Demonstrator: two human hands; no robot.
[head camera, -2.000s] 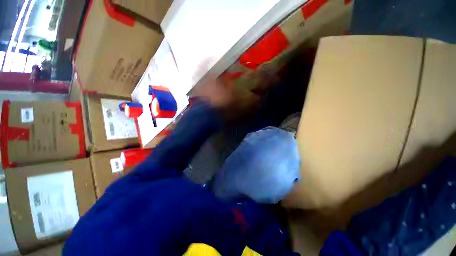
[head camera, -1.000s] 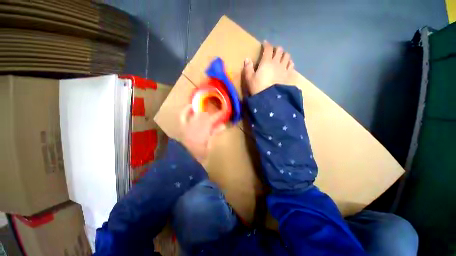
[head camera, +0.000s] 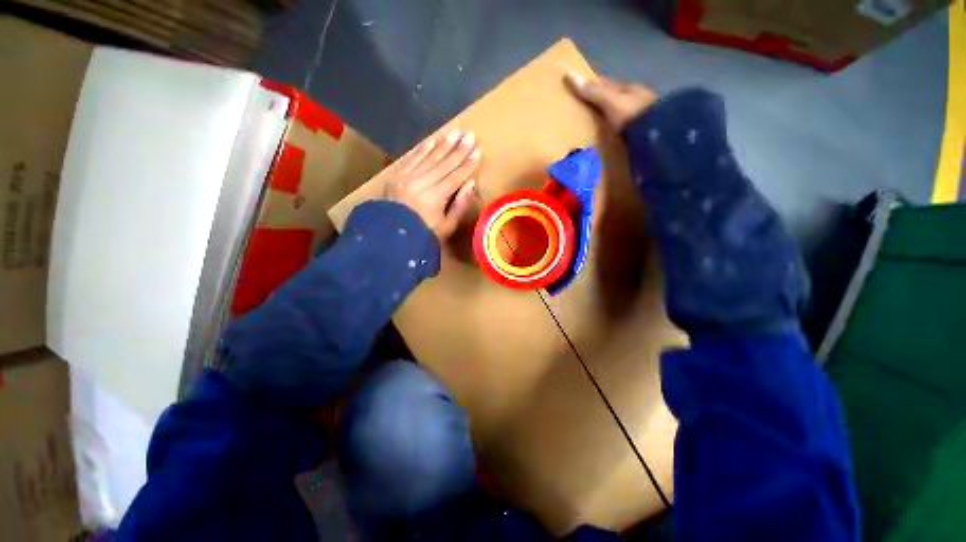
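A brown carton (head camera: 530, 371) stands in front of me with its flaps closed and a dark seam running between them. A blue tape dispenser (head camera: 577, 228) with a red roll of tape (head camera: 524, 241) lies on the carton top over the seam. My left hand (head camera: 436, 180) lies with fingers spread on the left edge of the top, touching no dispenser. My right hand (head camera: 616, 103) is at the far right edge, its thumb or a finger on the top and the rest partly hidden behind the edge and sleeve.
A thick stack of white sheets (head camera: 148, 201) lies at left beside a carton with red tape (head camera: 270, 249). Folded cardboard (head camera: 191, 26) is at upper left. A red-taped carton (head camera: 763, 32) stands on the floor at upper right. A green crate (head camera: 911, 318) is at right.
My left hand has let go of the tape dispenser, which now lies on the carton top. My right hand has moved right to the carton's edge. The view has shifted.
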